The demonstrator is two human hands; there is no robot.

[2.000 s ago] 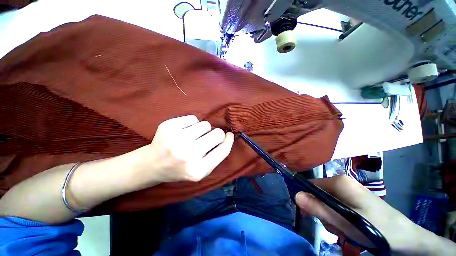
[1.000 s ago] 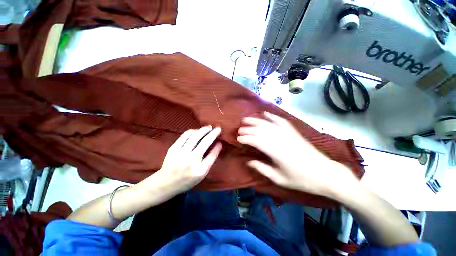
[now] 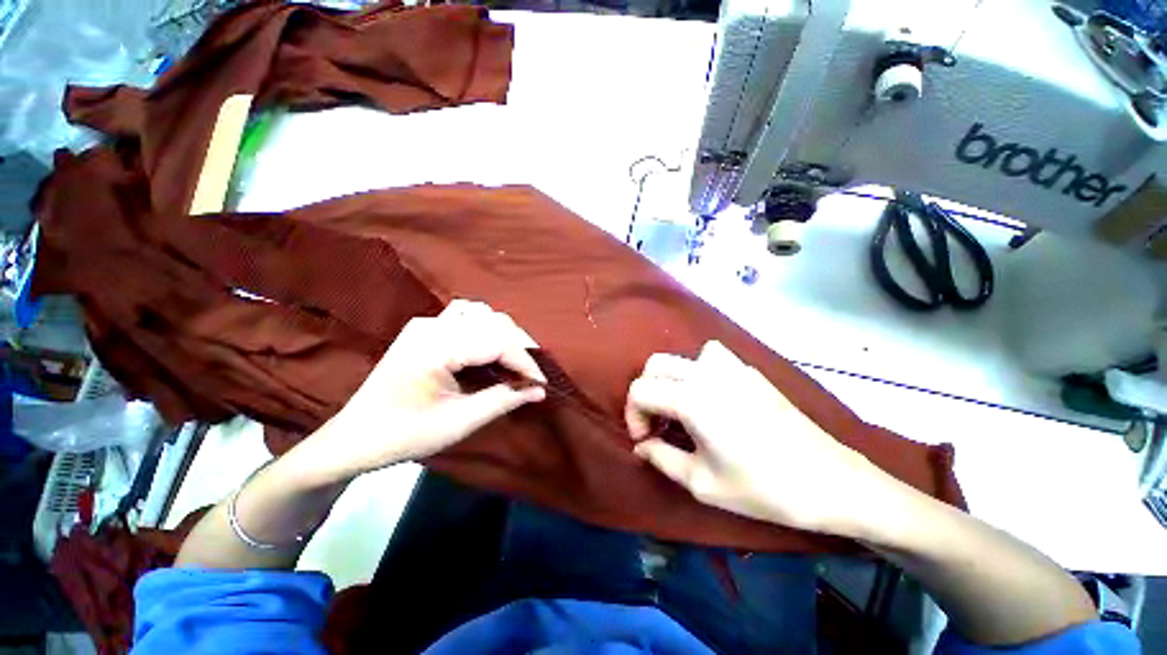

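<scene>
The rust-brown garment (image 3: pixel 550 256) lies across the white table in front of me, partly over the table's front edge. My left hand (image 3: pixel 448 378) is on its middle, with thumb and fingertips pinched together on the cloth by a ribbed part. My right hand (image 3: pixel 717 435) is just to the right, its fingers curled and the thumb close to the fingertips at the cloth; whether it pinches cloth I cannot tell. A thin pale loose thread (image 3: pixel 590 301) lies on the cloth beyond my hands.
The white-grey sewing machine head (image 3: pixel 998 128) stands at the upper right, with its needle area beyond the garment. Scissors (image 3: pixel 932 256) with black handles lie beneath it. More rust-brown cloth (image 3: pixel 384 58) and a tan bar (image 3: pixel 222 154) lie at the upper left.
The scissors that were in my right hand two seconds ago lie under the machine head. Both hands are on the garment, their fingers drawn in more than a second ago. The view has shifted left.
</scene>
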